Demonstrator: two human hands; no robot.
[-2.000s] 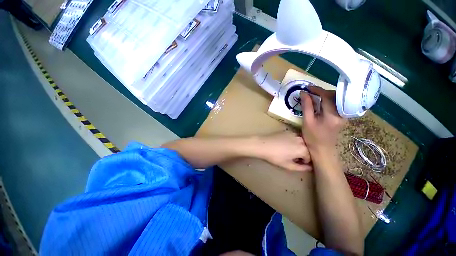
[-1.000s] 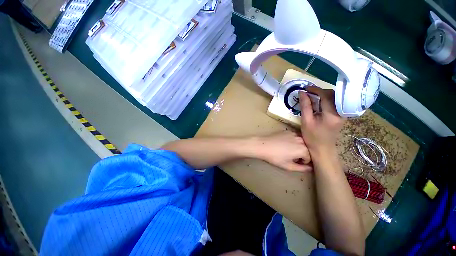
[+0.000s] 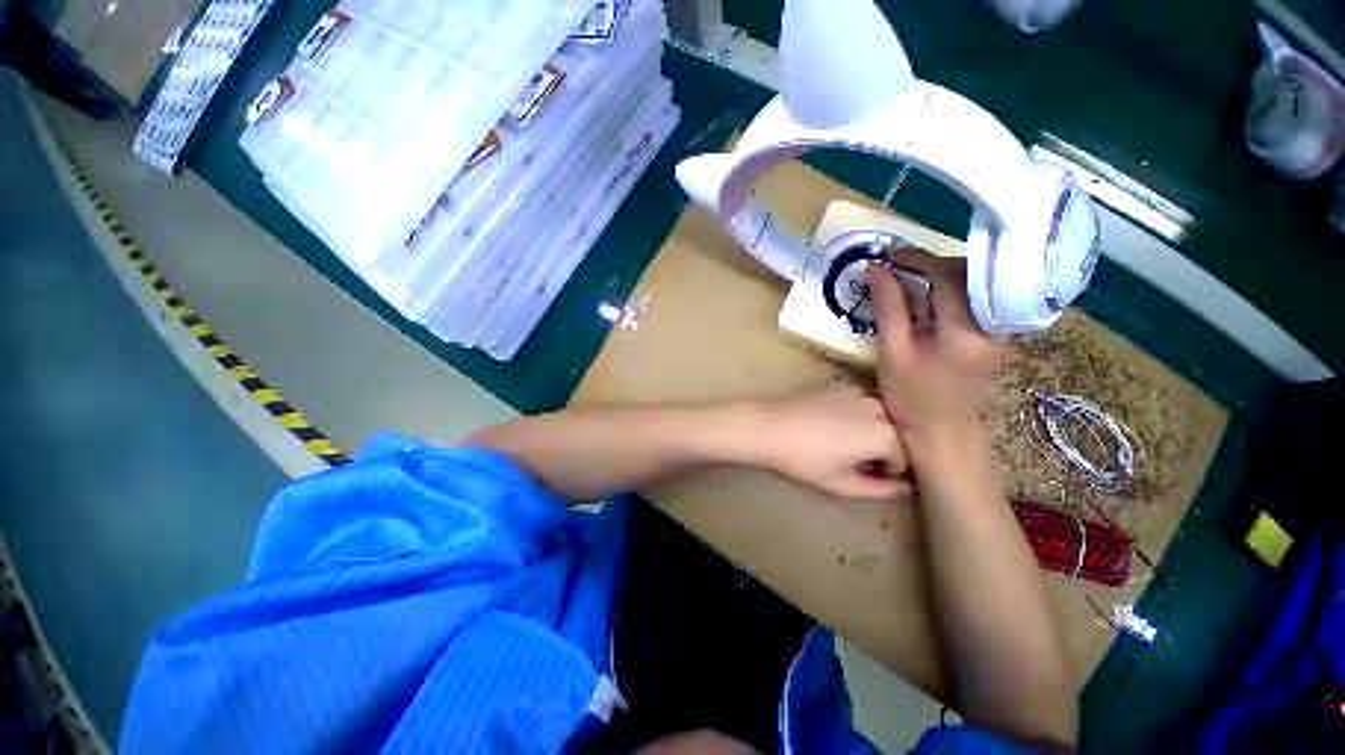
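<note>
The white cat-ear headphones [image 3: 929, 126] stand with the open ear cup [image 3: 829, 280] on a cream square block [image 3: 804, 317]; the other cup is closed. My right hand [image 3: 937, 332] is at the open cup, thumb and fingers around a small silvery, dark-edged part [image 3: 918, 300] at its right side. The fingers hide much of this part, and I cannot tell what it is. My left hand [image 3: 844, 443] is a loose fist against my right wrist, with nothing visible in it.
Brown cardboard [image 3: 693, 354] lies under the work. White wire coil [image 3: 1089, 440] and tied dark-red wires [image 3: 1074, 543] lie right. Stacked translucent trays [image 3: 443, 177] stand left. A yellow sponge [image 3: 1269, 538] is far right; more headphones [image 3: 1295, 118] are at the back right.
The whole view has shifted slightly, so headphones, trays and hands all appear a little further left. My hands keep nearly the same pose at the cup and wrist.
</note>
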